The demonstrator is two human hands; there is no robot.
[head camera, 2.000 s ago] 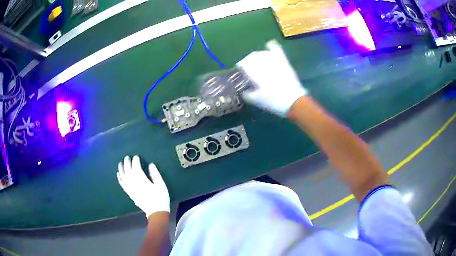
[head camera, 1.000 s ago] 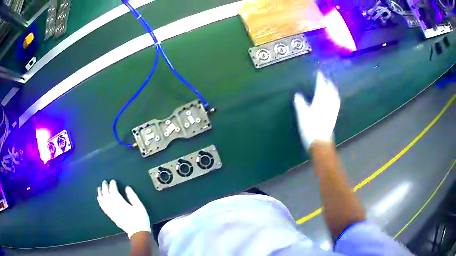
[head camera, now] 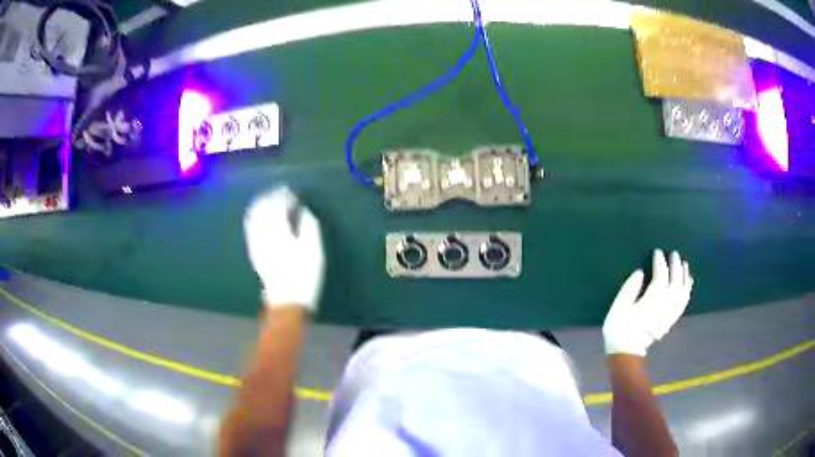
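Observation:
The grey hosed block lies mid-mat, waisted face up, with a blue hose at each end. The open three-hole carrier plate lies just in front of it. A ringed plate lies by the left purple light, and another ringed plate by the right light. My left hand, white-gloved and blurred, is below the left plate, not touching it; its fingers look apart and nothing shows in it. My right hand, white-gloved, is open and empty over the mat's front right edge.
An amber sheet lies at the back right, touching the right ringed plate. The blue hose loops behind the block. Dark lamp stations glow purple at left and right. A white strip crosses the back. Grey floor shows in front.
The view has swung left. My right hand has drawn back from the right ringed plate, laid down by the amber sheet, to the bench edge. My left hand has moved forward toward the left plate.

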